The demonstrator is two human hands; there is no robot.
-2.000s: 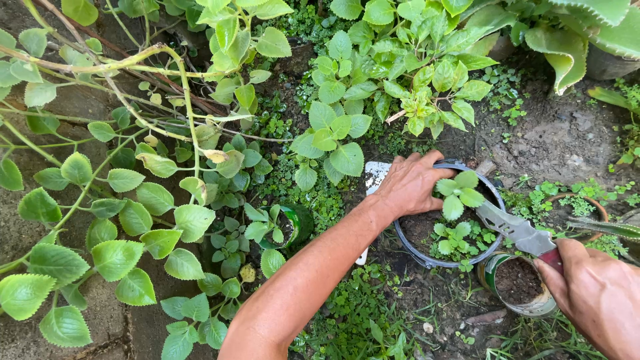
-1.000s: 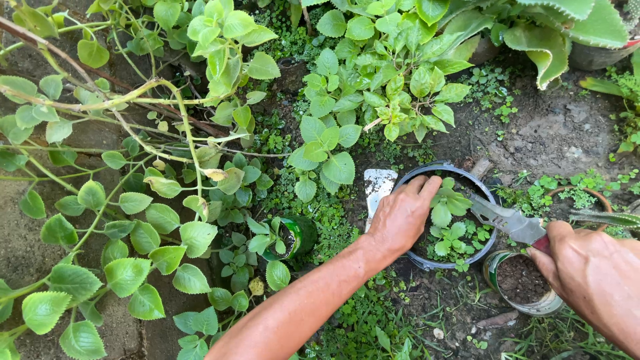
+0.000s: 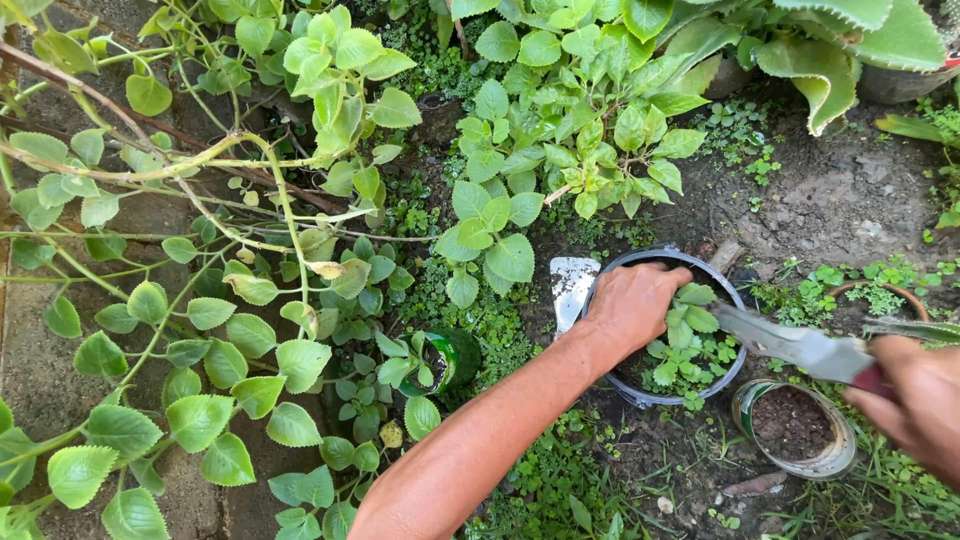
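My left hand [image 3: 636, 306] reaches into a round grey plastic pot [image 3: 731, 379], its fingertips hidden beside a leafy succulent-like seedling [image 3: 688, 315]; whether it grips the stem cannot be told. Smaller leafy plants grow below the seedling in the same pot. From the right, my right hand [image 3: 907, 401], blurred, is closed around the dark red handle of a metal garden tool [image 3: 802, 349], possibly pruning shears. The tool's grey end points left, over the pot's right rim and close to the seedling.
A soil-filled cut container [image 3: 844, 450] leans below the tool. White-coated flat metal piece [image 3: 571, 289] lies left of the pot. A green container [image 3: 459, 360] holds a small plant. A terracotta rim [image 3: 904, 294] shows at right; long leafy stems [image 3: 277, 180] spread across the left.
My left hand has moved deeper into the pot, over its upper left part. The seedling's leaves are tilted and bunched compared with the earliest frame, where they spread flat.
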